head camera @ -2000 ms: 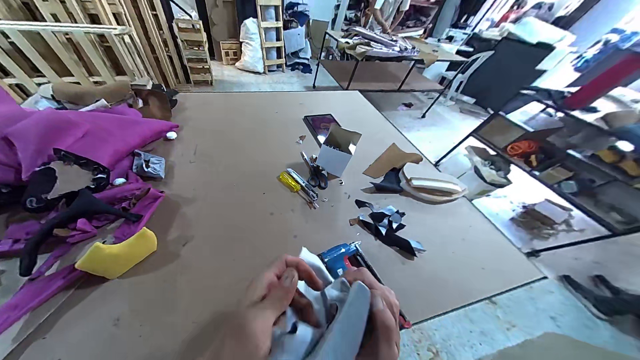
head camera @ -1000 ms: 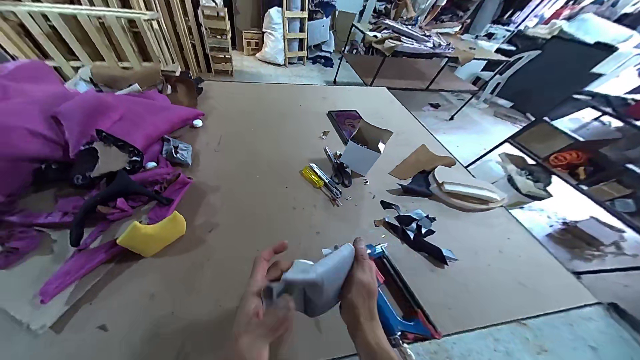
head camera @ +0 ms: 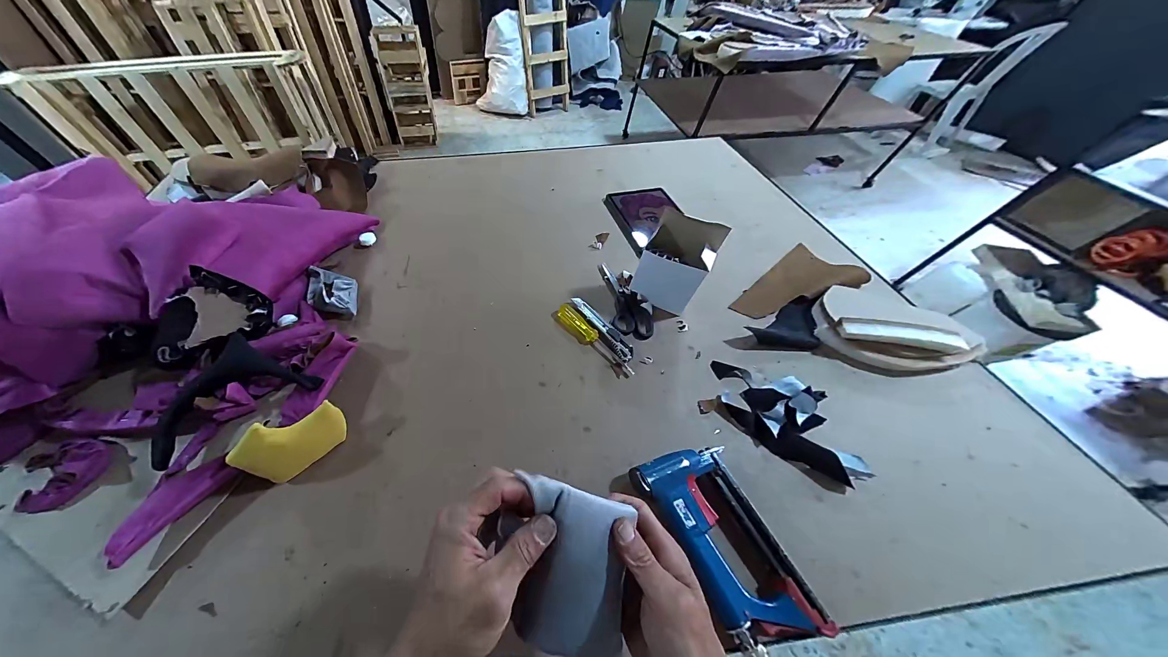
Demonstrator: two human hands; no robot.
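Note:
A piece of grey fabric-like material (head camera: 575, 570), folded over at its top edge, is between my two hands at the bottom middle. My left hand (head camera: 484, 566) grips its left upper edge, thumb on the front. At its upper right corner my right hand (head camera: 662, 575) pinches it, thumb in front. What lies inside or behind the material is hidden. A blue and red staple gun (head camera: 712, 547) lies on the table just right of my right hand. Beyond it are black and silvery scraps (head camera: 776, 420).
Mid-table lie a yellow-handled screwdriver (head camera: 579, 324), scissors (head camera: 631, 310), an open box (head camera: 673, 269) and a phone (head camera: 639, 210). Curved padded pieces (head camera: 899, 333) are at right. Magenta material (head camera: 182, 246) and a yellow piece (head camera: 290, 443) cover the left side.
My left hand has closed on the grey piece, after its fingers were spread a second ago. The staple gun, partly hidden by my hands earlier, now shows almost whole.

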